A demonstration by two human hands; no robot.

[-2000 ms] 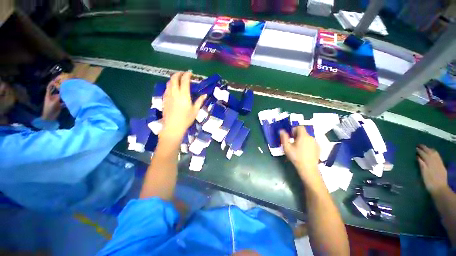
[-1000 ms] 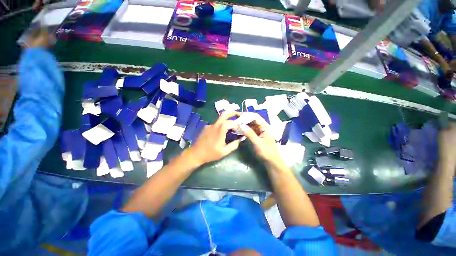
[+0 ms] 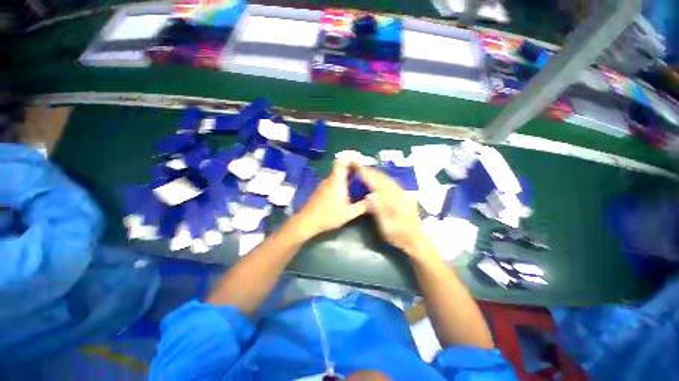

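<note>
A small dark blue carton (image 3: 358, 186) is between my two hands, mostly hidden by the fingers and blurred. My left hand (image 3: 328, 202) holds it from the left, with the fingertips at its top. My right hand (image 3: 390, 208) closes on it from the right. A heap of blue cartons with white flaps (image 3: 265, 181) lies to the left of my hands. White card pieces (image 3: 428, 165) and blue-and-white cartons (image 3: 495, 182) lie to the right. Small black accessories (image 3: 512, 269), some with white labels, lie near the front edge at right.
Beyond the metal edge strip (image 3: 223, 104), printed gift box lids (image 3: 359, 52) alternate with white trays (image 3: 439, 58). A grey metal post (image 3: 562, 74) slants up at right. People in blue smocks sit at left (image 3: 45, 223) and right (image 3: 633, 335). A red crate (image 3: 521, 338) is below the bench.
My left hand has left the carton heap and come together with my right hand around a carton. The head view has shifted. The neighbour's arm at left has drawn back from the gift box lane.
</note>
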